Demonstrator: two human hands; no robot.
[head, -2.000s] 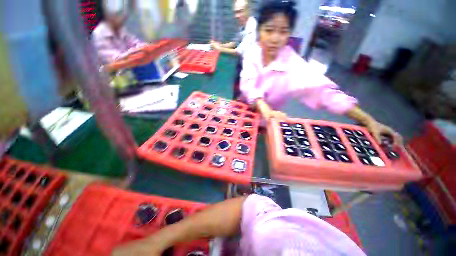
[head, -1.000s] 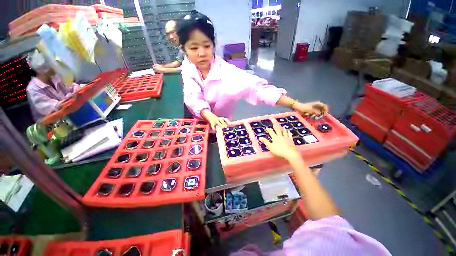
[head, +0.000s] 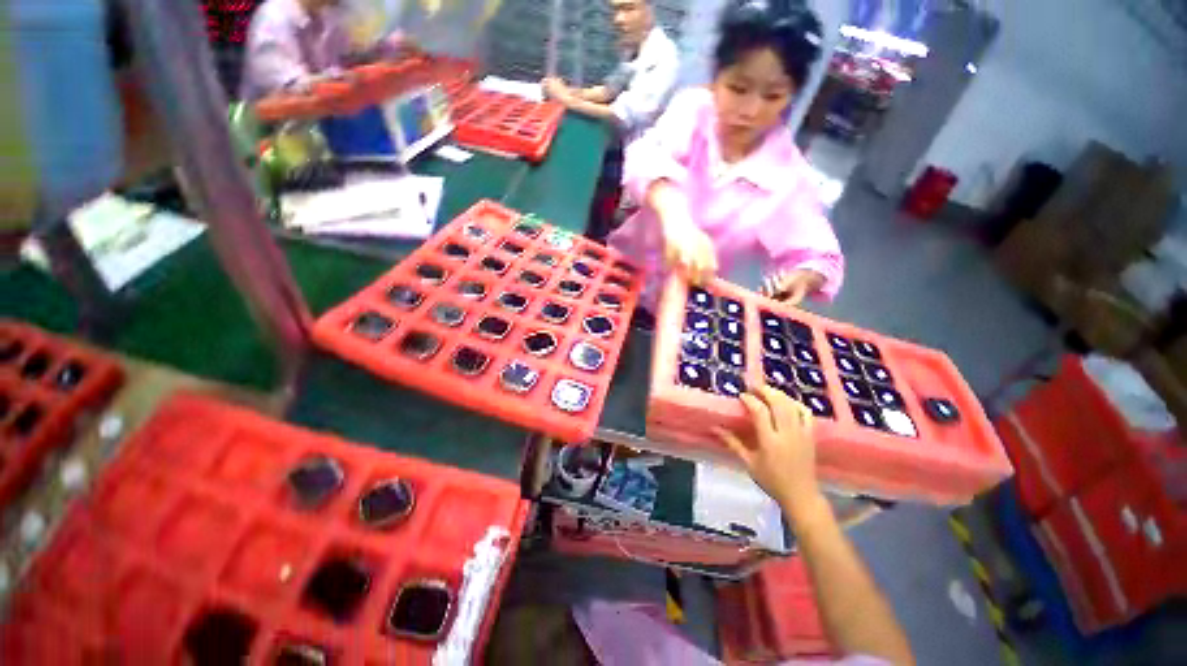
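My right hand [head: 781, 449] reaches in from the lower right, fingers apart, fingertips over the near edge of the thick red tray stack [head: 833, 455]. That stack's top tray holds black smartwatches [head: 775, 345] in close groups, and one watch [head: 940, 410] lies apart at its right end. No watch shows lifted in my hand; the fingertips partly cover the near row. My left hand is out of view. A red turnover tray [head: 592, 410] with mostly filled pockets lies left of the stack. The near working tray [head: 169, 455] holds several watches and has bare pockets.
A person in pink [head: 736, 169] stands behind the stack, one hand [head: 690, 250] at its far left corner. Two more people are at the back. A metal post [head: 215, 182] stands left. Another red tray [head: 98, 371] is far left. Red stacked trays [head: 1093, 507] stand right, on the floor side.
The camera view has swung. My hand has moved from the tray's middle to its near left edge. The other person's hand has left the tray's right end.
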